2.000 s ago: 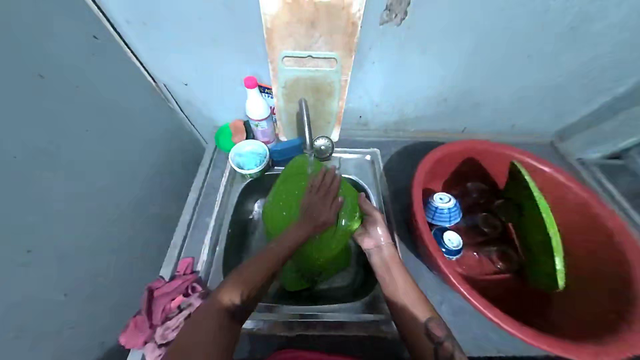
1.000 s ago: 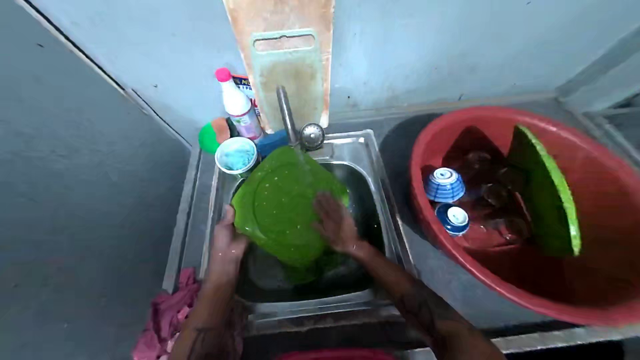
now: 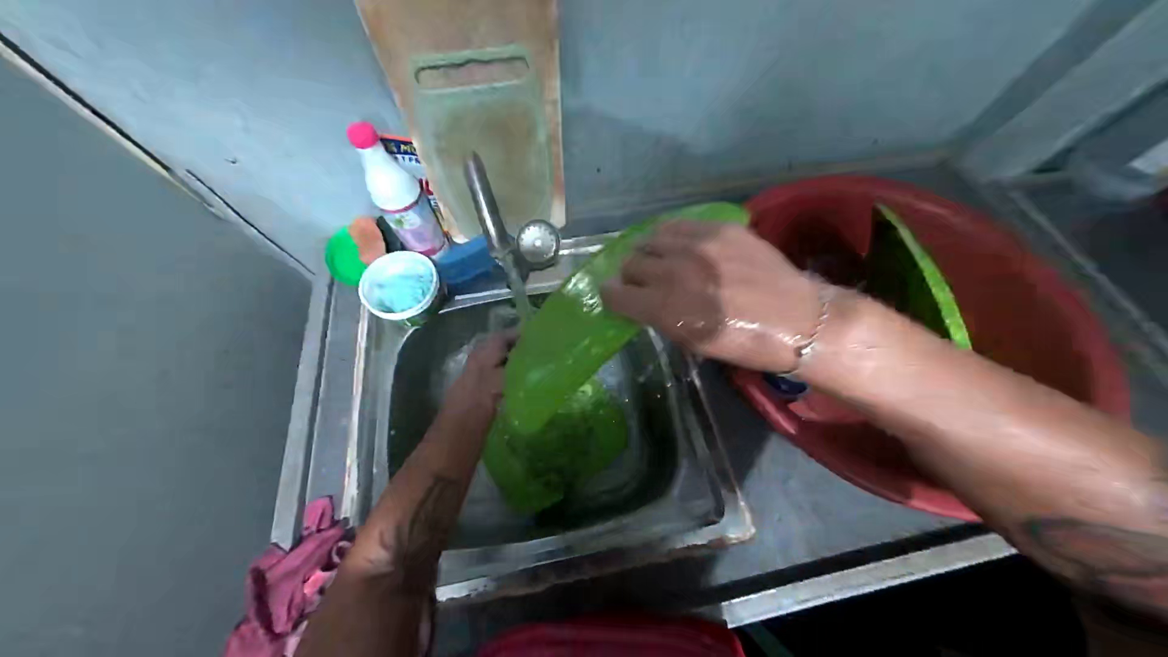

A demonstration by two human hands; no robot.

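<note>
Over the metal sink [image 3: 593, 547], a wet green plastic plate or tray [image 3: 566, 347] is tilted on edge beside the stream from the faucet [image 3: 488, 205]. My right hand [image 3: 698, 283] grips its upper right edge, near the red basin. My left hand [image 3: 484, 365] is at its left edge, the fingertips partly hidden behind it. Another green piece [image 3: 584, 447] shows lower in the sink; whether it is a separate item I cannot tell.
To the right, a red plastic basin [image 3: 1049, 365] holds a green plate [image 3: 926, 274] and a partly hidden blue bowl. Behind the sink are a white bottle [image 3: 392, 187], a tub of blue paste [image 3: 401, 285], sponges and a leaning cutting board [image 3: 488, 137]. Pink cloth [image 3: 297, 575] hangs at left.
The green plate has gone from lying broad side up to tilted on edge, and its top has risen toward the basin. My right hand has moved up and right onto its upper edge.
</note>
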